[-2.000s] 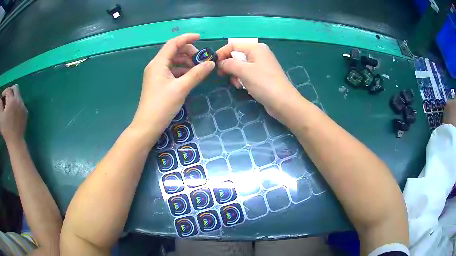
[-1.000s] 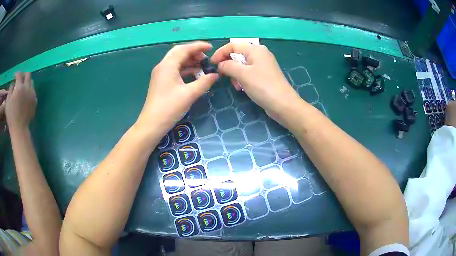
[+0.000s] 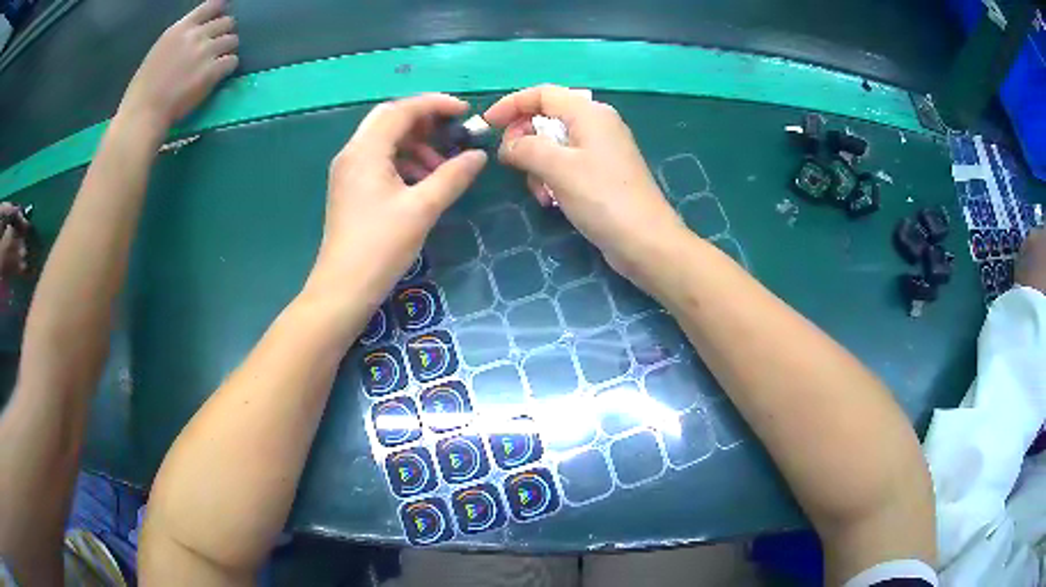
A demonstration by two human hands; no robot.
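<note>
My left hand [image 3: 396, 172] holds a small black watch module [image 3: 459, 138] between thumb and fingers, with a silver plug-like end showing at its upper right. My right hand [image 3: 574, 161] is just beside it, with a crumpled white cloth or tissue [image 3: 551, 128] tucked in its fingers; thumb and index tip are close to the module, and I cannot tell if they touch it. Below the hands lies a clear sticker sheet [image 3: 548, 373] with empty outlines and strong glare. Black face stickers [image 3: 462, 455] with coloured rings fill its left part.
Black modules [image 3: 843, 178] lie in two clusters at the right. A neighbour's sticker sheet [image 3: 989, 212] and a white sleeve [image 3: 992, 396] are at the far right. Another person's arm [image 3: 86, 229] reaches across the left over the bright green strip [image 3: 344, 78]. Blue bins [image 3: 1027, 109] stand upper right.
The module has been turned in my left hand, from its ringed face showing to its silver end showing. The neighbour's arm at left has reached forward, and the small dark piece beyond the strip is gone from view.
</note>
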